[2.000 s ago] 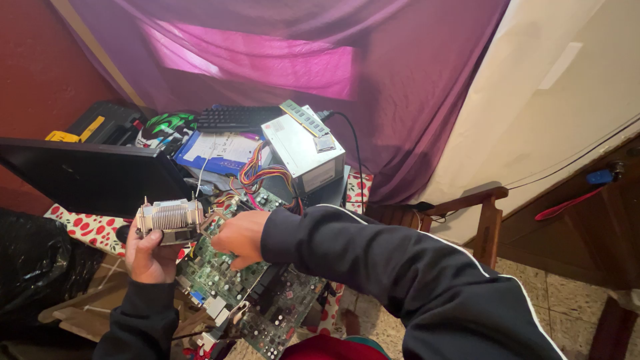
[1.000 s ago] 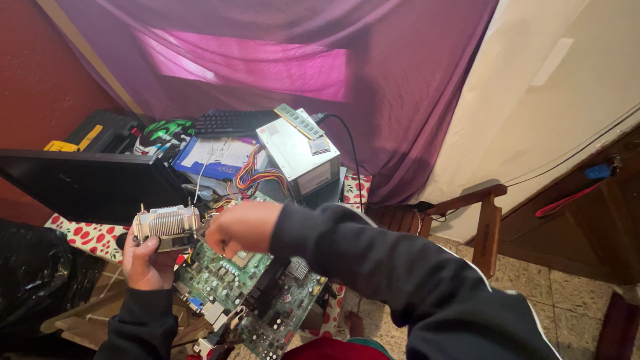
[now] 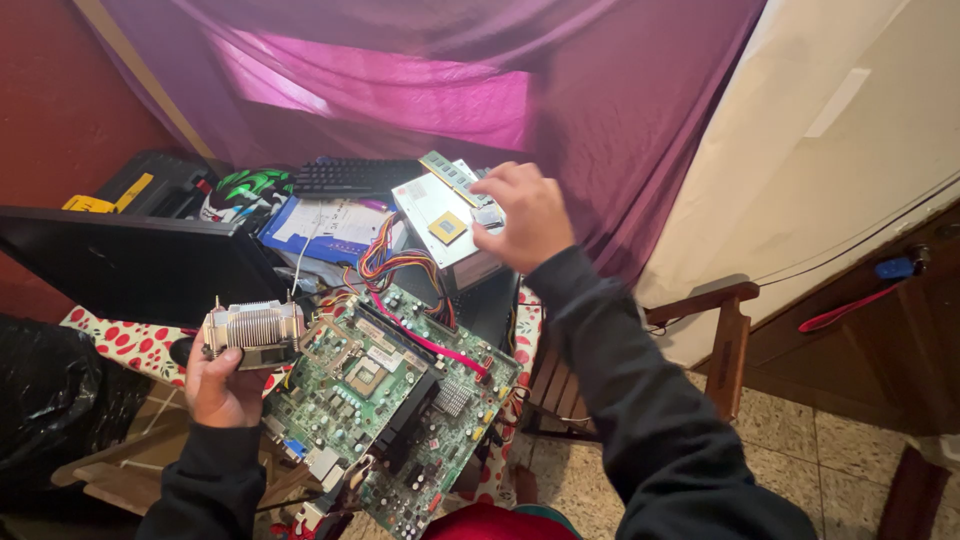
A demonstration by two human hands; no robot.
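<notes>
My left hand (image 3: pixel 221 382) grips a finned metal CPU heatsink (image 3: pixel 255 330) beside the motherboard. The green motherboard (image 3: pixel 420 405) lies tilted at the table's near edge, its CPU socket (image 3: pixel 366 375) uncovered and the socket frame (image 3: pixel 334 349) raised. My right hand (image 3: pixel 525 214) is over the right side of the metal power supply (image 3: pixel 431 206), thumb and fingers around a small square chip (image 3: pixel 487 214); whether it grips the chip cannot be told. A CPU with a gold-coloured face (image 3: pixel 448 227) lies on the power supply, next to a RAM module (image 3: pixel 450 176).
A black monitor (image 3: pixel 142 262) stands at left. Behind are a keyboard (image 3: pixel 356 178), a blue box with papers (image 3: pixel 326 229) and a black case (image 3: pixel 142 184). Coloured power cables (image 3: pixel 401 262) and a pink SATA cable (image 3: pixel 427 343) cross to the board. A wooden chair (image 3: pixel 724 352) stands at right.
My right hand has moved from over the motherboard up to the power supply. The socket now shows uncovered, and a gold-coloured CPU lies on the power supply. My left hand still holds the heatsink.
</notes>
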